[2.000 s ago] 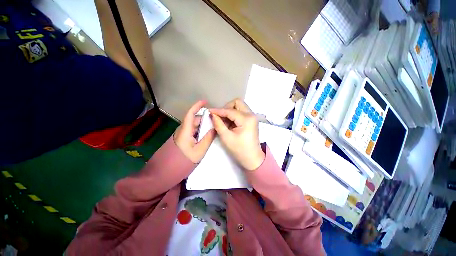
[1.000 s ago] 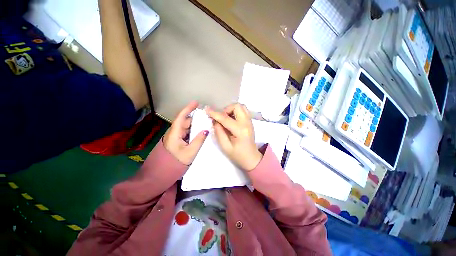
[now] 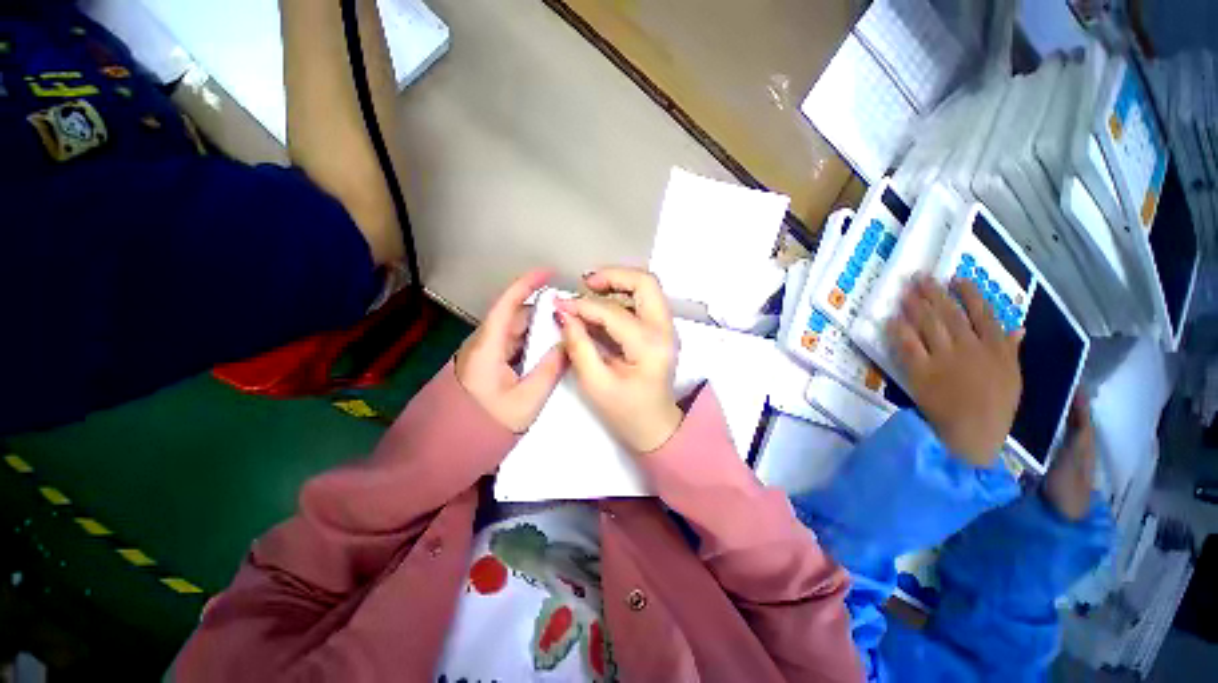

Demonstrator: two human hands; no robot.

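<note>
A white learning tablet (image 3: 588, 440), plain back up, lies on my lap and against the bench edge. My left hand (image 3: 514, 354) holds a small white sticker sheet (image 3: 545, 334) above it, bent between thumb and fingers. My right hand (image 3: 621, 350) is at the sheet's upper edge, thumb and fingertips close together. Whether a sticker is between these fingertips is too small to tell.
A loose white sheet (image 3: 719, 247) lies on the bench (image 3: 521, 147). At the right are stacked tablets (image 3: 1055, 350) with keypads and black screens. Another person's hand (image 3: 955, 367) in a blue sleeve rests on them. A person in dark blue (image 3: 174, 280) is at the left.
Another person's blue-sleeved arms and hands have come in at the right, one hand onto the top tablet. My hands stay over the tablet, with small finger movements at the sheet.
</note>
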